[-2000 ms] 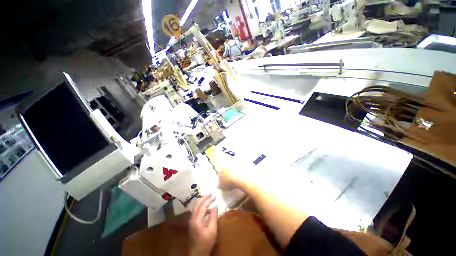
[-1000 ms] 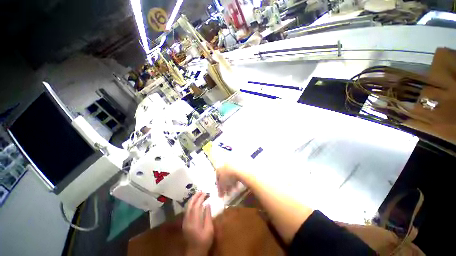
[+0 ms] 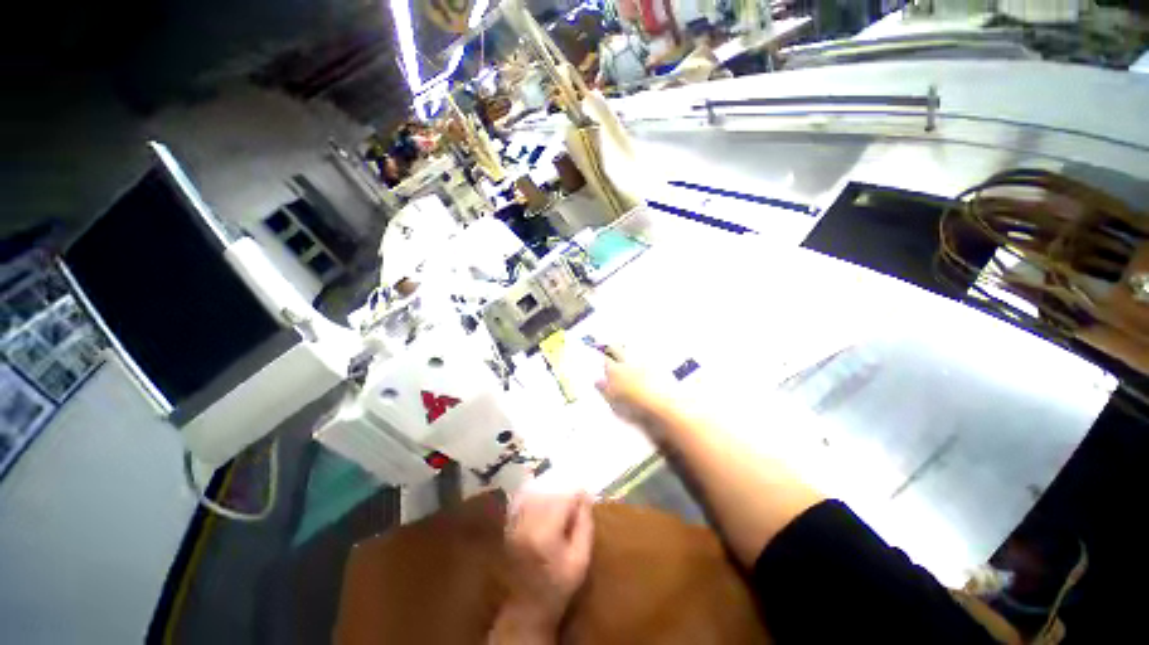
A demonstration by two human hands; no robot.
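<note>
A brown panel [image 3: 668, 567] hangs at the front edge of the machine table, below the white sewing machine head [image 3: 435, 401]. My left hand [image 3: 548, 542] lies over the panel's upper edge, just below the head, with its fingers curled; whether it pinches the panel is hidden. My right hand [image 3: 624, 382] reaches over the white plate, right of the head. Small dark snips [image 3: 597, 343] show at its fingertips; glare hides whether it holds them. The needle area is too bright and small to make out.
A black screen [image 3: 170, 296] stands left of the head. A small dark rectangle [image 3: 685, 369] lies on the bare metal plate [image 3: 932, 428]. Brown straps [image 3: 1008, 239] are bundled at the right. A teal sheet [image 3: 338, 494] lies behind the head's left side.
My right hand has moved from beside the needle area up and away over the plate to the snips. My left hand's fingers, extended before, are now curled. The camera view has shifted.
</note>
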